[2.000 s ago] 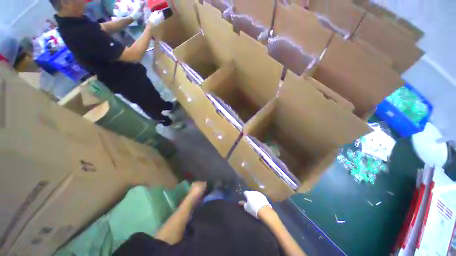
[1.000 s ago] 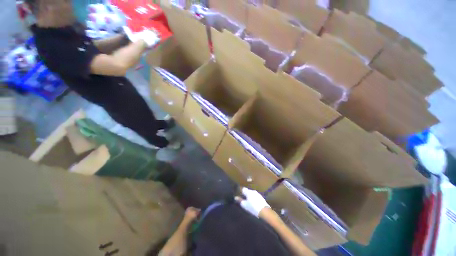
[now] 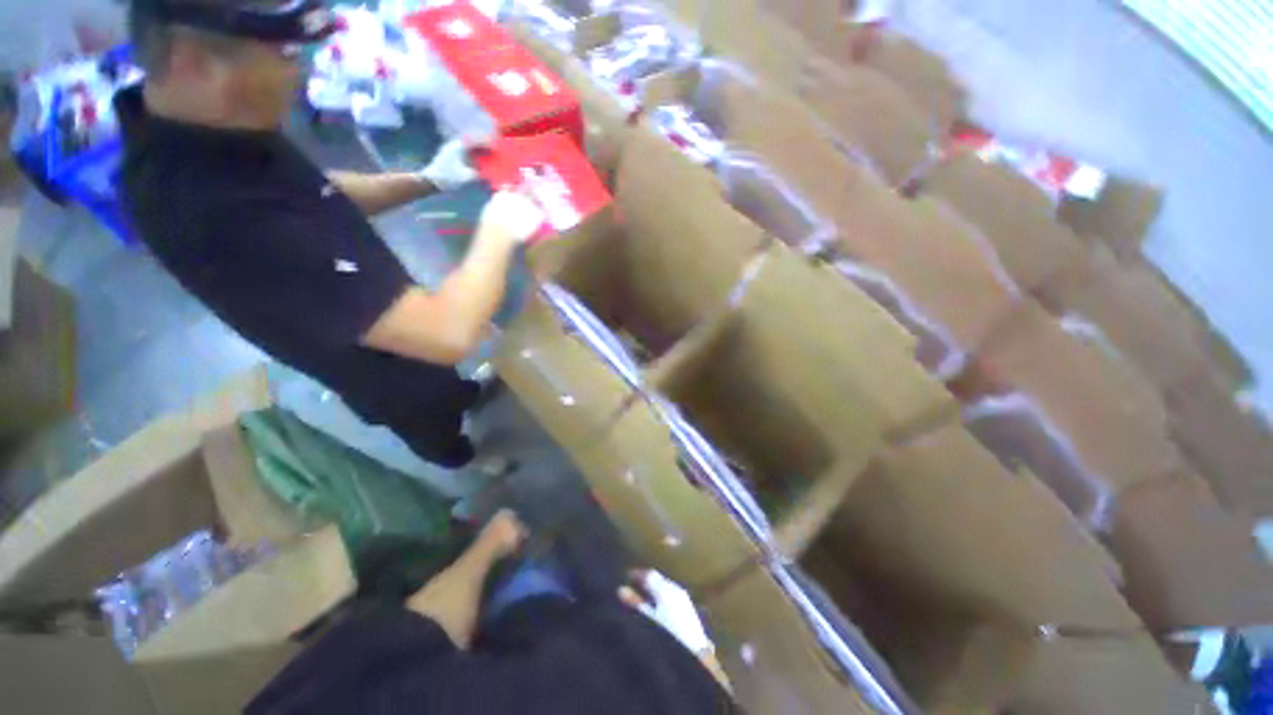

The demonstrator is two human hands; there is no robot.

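Open retail cartons (image 3: 824,524) stand in rows to my right, with brown inner faces and raised flaps (image 3: 977,510). Thin white and silvery edges run along the near side of the front row. My left hand (image 3: 500,535), bare, small and blurred, is in front of my body, apart from the cartons. My right hand (image 3: 667,608), in a white glove, is low beside the outer wall of the front row; whether it touches the wall I cannot tell. Nothing clearly shows in either hand, and the finger positions are unclear.
A coworker (image 3: 279,252) with white gloves holds a red lid (image 3: 552,185) at the row's far end, beside closed red cartons (image 3: 489,70). A large open box (image 3: 279,594) with clear-wrapped items and a green wrap (image 3: 342,482) are at left. A blue crate (image 3: 91,168) stands behind the coworker.
The view has moved along the row towards the coworker. The coworker's red lid is lower, over the carton. The open box's contents have come into view. Both my hands remain low.
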